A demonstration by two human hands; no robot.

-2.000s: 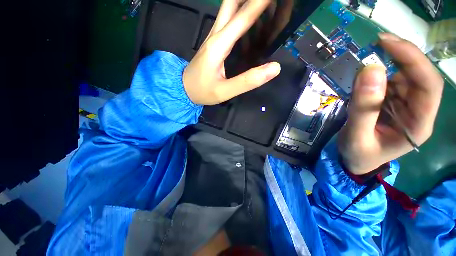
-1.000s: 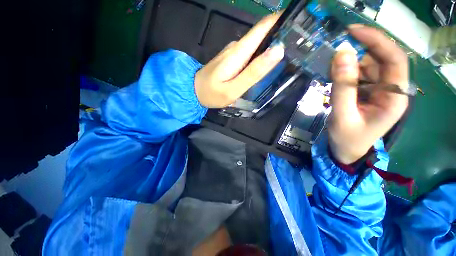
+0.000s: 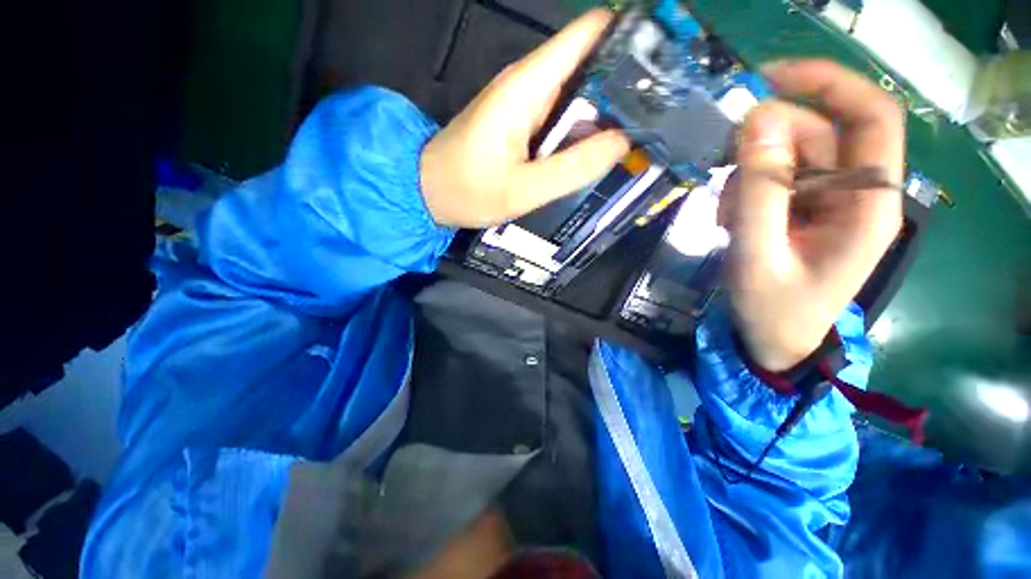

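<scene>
My left hand (image 3: pixel 497 158) holds a phone housing (image 3: pixel 529 240) by its left edge, open back up, tilted over the black tray. My right hand (image 3: pixel 808 204) pinches the right edge of a blue mainboard (image 3: pixel 667 107) with grey shields, between thumb and fingers. The board lies over the upper part of the housing; whether it is seated cannot be told. Thin tweezers (image 3: pixel 842 178) lie across my right hand. An orange flex cable (image 3: pixel 637 162) shows below the board. A second housing (image 3: pixel 678 260) lies in the tray beside the held one, partly hidden by my right hand.
The black tray (image 3: pixel 373 57) rests on the green mat at the bench edge. A white strip (image 3: pixel 921 51) and a yellowish translucent cylinder (image 3: pixel 1004 85) are at upper right. A dark red wrist strap (image 3: pixel 882 407) with a cord hangs at my right wrist. Another blue sleeve (image 3: pixel 938 509) is at lower right.
My left hand has brought the housing down from a steep tilt, so its inside shows. My right hand has moved left with the mainboard, which now overlaps the housing. The view has shifted slightly.
</scene>
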